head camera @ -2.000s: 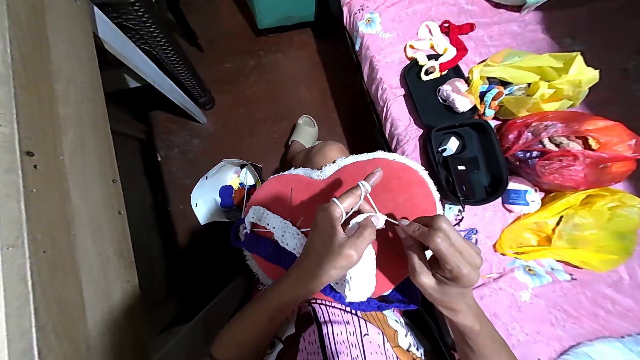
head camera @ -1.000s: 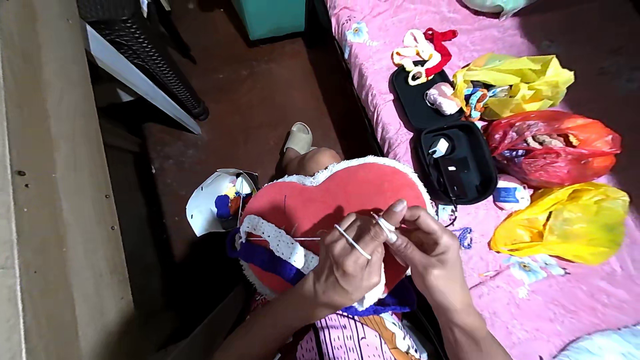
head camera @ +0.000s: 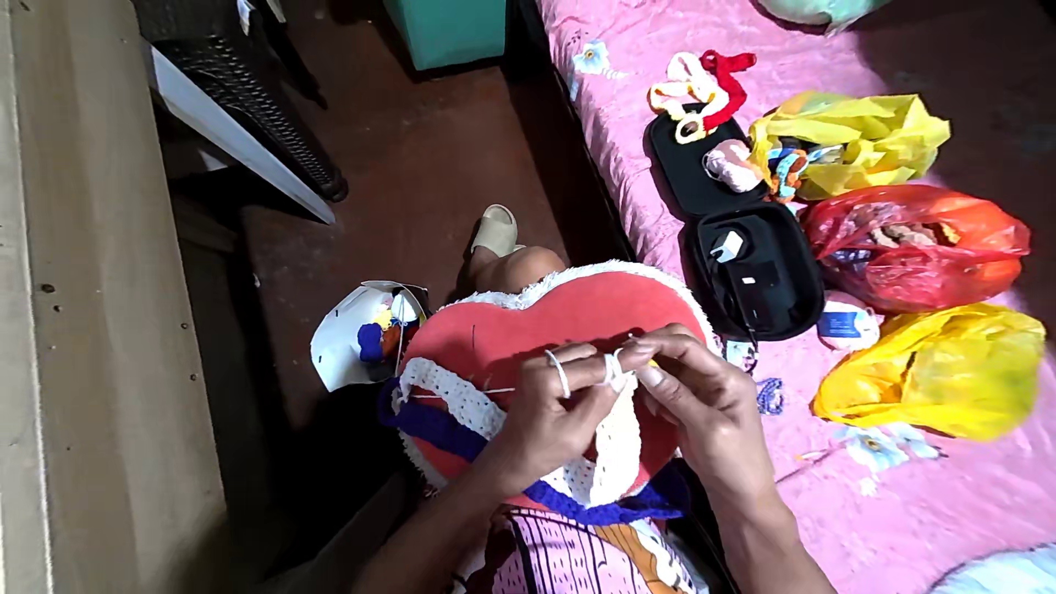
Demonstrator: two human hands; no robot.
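Observation:
A red heart-shaped cushion [head camera: 569, 318] with white fringe lies on my lap. Over it my left hand [head camera: 561, 404] pinches the working end of a white crocheted strip [head camera: 619, 445], with white yarn looped round its fingers. My right hand [head camera: 701, 388] meets it at the fingertips, closed on what looks like a crochet hook, mostly hidden by the fingers. The strip folds into a V and runs back to the cushion's left side. A dark blue crocheted band [head camera: 445, 431] lies beneath it along the cushion's lower edge.
On the pink-sheeted bed [head camera: 627, 165] at right are an open black case [head camera: 755, 272], a red plastic bag [head camera: 916, 247], yellow bags [head camera: 932, 371] and a white yarn ball [head camera: 848, 320]. A white container [head camera: 342, 338] with coloured yarn stands left of the cushion. A wooden panel [head camera: 107, 330] borders the left.
My hands were apart two seconds ago, with yarn stretched on the left fingers; now their fingertips meet at the strip's working end. The strip's upright part shows more plainly than one second ago.

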